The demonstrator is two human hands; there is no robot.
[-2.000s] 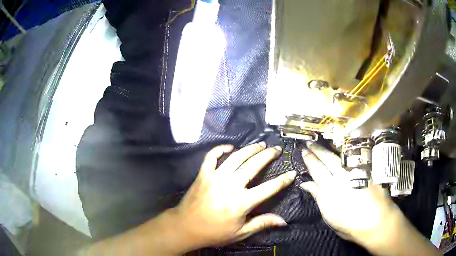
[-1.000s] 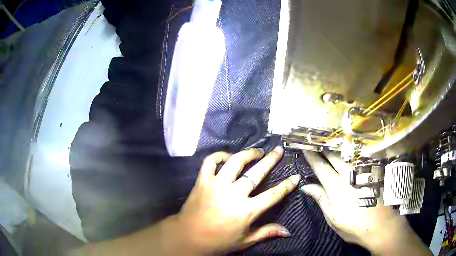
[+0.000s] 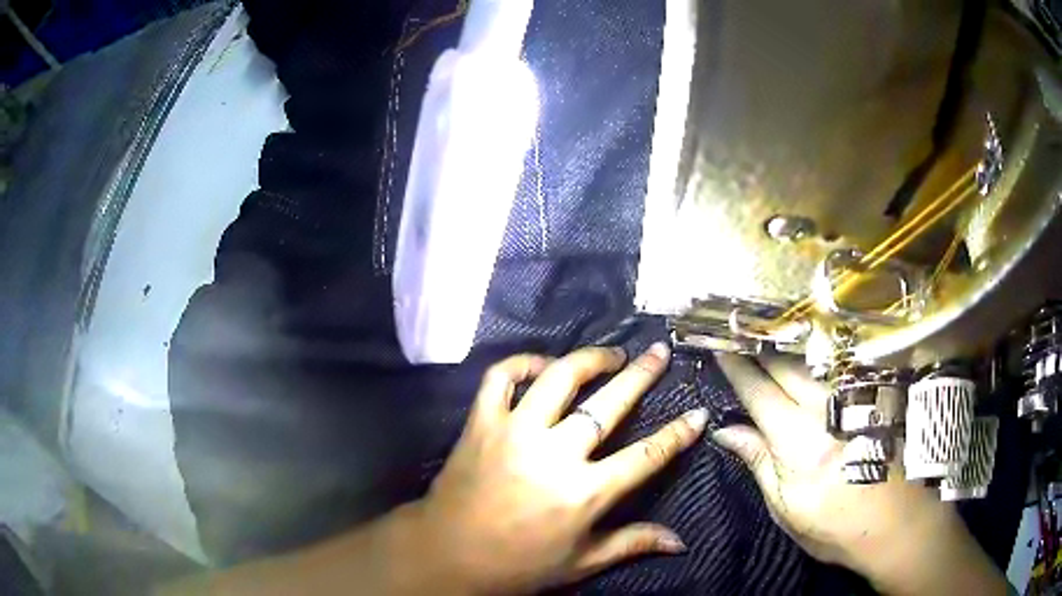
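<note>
Dark denim jeans (image 3: 326, 314) lie spread under the sewing machine head (image 3: 804, 140). My left hand (image 3: 547, 466) lies flat on the cloth with its fingers spread, fingertips just left of and below the needle area; a ring shows on one finger. My right hand (image 3: 815, 466) rests on the cloth right of the seam, its fingertips partly hidden under the machine head and tension knobs. Neither hand grips anything that I can see. Golden-yellow thread (image 3: 920, 245) runs down to the needle bar. The presser foot is hard to make out.
A glowing lamp (image 3: 466, 210) hangs over the cloth, left of the machine head. Ribbed tension knobs (image 3: 939, 431) stand over my right hand. The white table (image 3: 134, 396) shows at left, with a grey extension beyond. Blue material is at the top left corner.
The machine head and lamp sit slightly further right and lower in view than two seconds ago. The yellow-stitched cloth between my hands has shifted and shows less stitching. Both hands stay on the cloth.
</note>
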